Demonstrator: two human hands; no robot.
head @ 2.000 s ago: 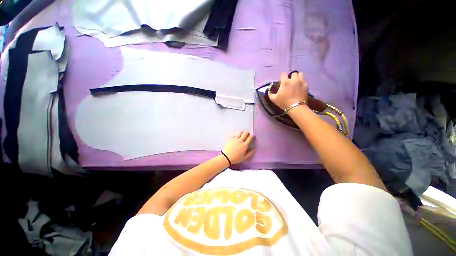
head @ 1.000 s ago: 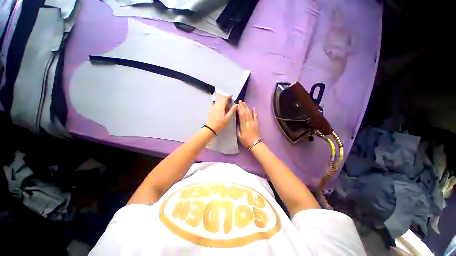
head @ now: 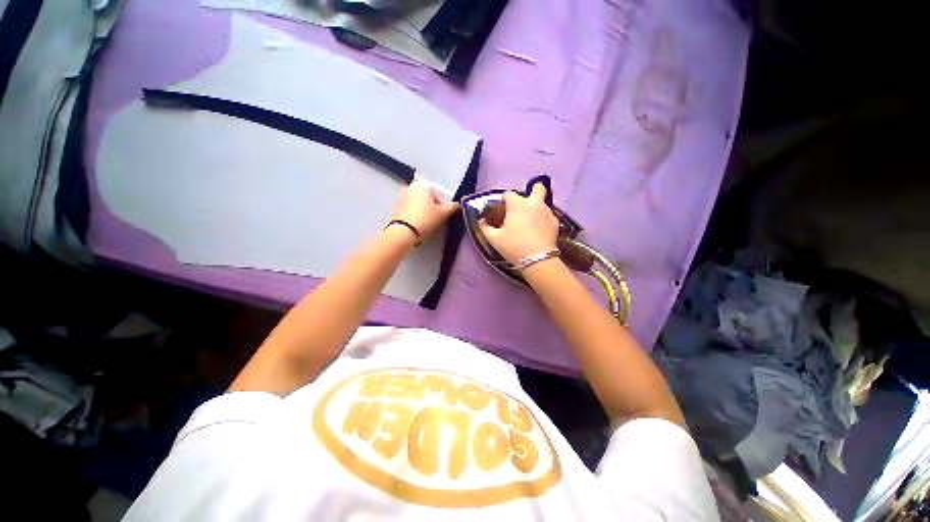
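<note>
A pale grey sleeve panel (head: 235,184) lies flat on the purple table cover (head: 602,133), rounded end to the left. A dark navy strip (head: 296,124) runs lengthwise along its middle. A navy band (head: 445,267) shows along its straight right end. My left hand (head: 423,209) is at that end, fingers bent together on the cloth where the lengthwise strip stops; its fingertips pinch the cloth edge. My right hand (head: 522,226) grips the handle of the steam iron (head: 481,243), whose tip points left and touches or nearly touches the navy band. The soleplate's underside is hidden.
Pale and navy pieces (head: 408,36) lie at the table's far side. A stack of similar pieces (head: 46,122) lies at the left. Yellowish hoses (head: 615,285) trail from the iron's rear. Crumpled grey-blue cloth (head: 760,357) is heaped right of the table; more lies below left.
The iron stood unheld a second ago; my right hand has left the cloth, taken its handle and brought it left to the panel's end. The navy band now shows along that end.
</note>
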